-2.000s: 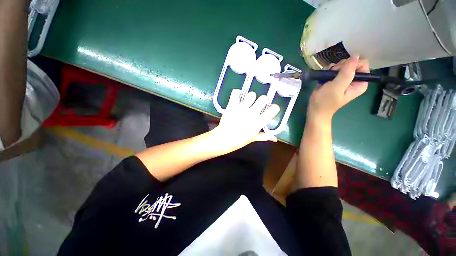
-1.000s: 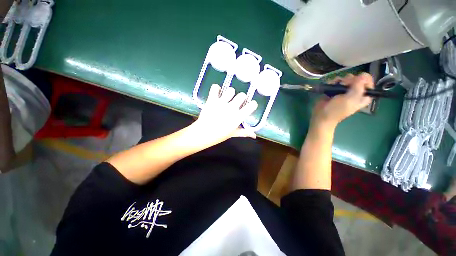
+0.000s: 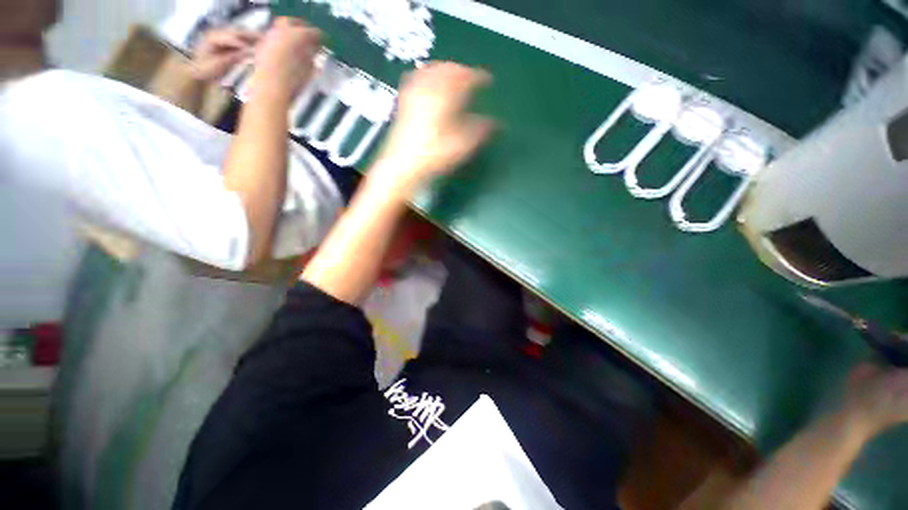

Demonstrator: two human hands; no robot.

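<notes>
Three white loop-shaped units with round heads (image 3: 699, 124) lie side by side on the green bench top near the hood. My left hand (image 3: 438, 118) is blurred, fingers apart and seemingly empty, over the bench beside another row of white loops (image 3: 350, 118) at the left. Whether it touches that row is unclear. My right hand (image 3: 876, 396) is blurred and cut off by the right edge. It holds the soldering iron (image 3: 861, 324), whose thin tip points left, just below the hood.
The off-white hood (image 3: 831, 184) stands at the right. A neighbouring worker's hands (image 3: 284, 55) are at the upper left, by a pile of small white parts (image 3: 393, 25). A white strip (image 3: 558, 42) runs along the green bench (image 3: 538, 179).
The view has swung left. My left hand has let go of the three loops and moved to the left row. The three loops now lie farther back. My right hand still holds the iron.
</notes>
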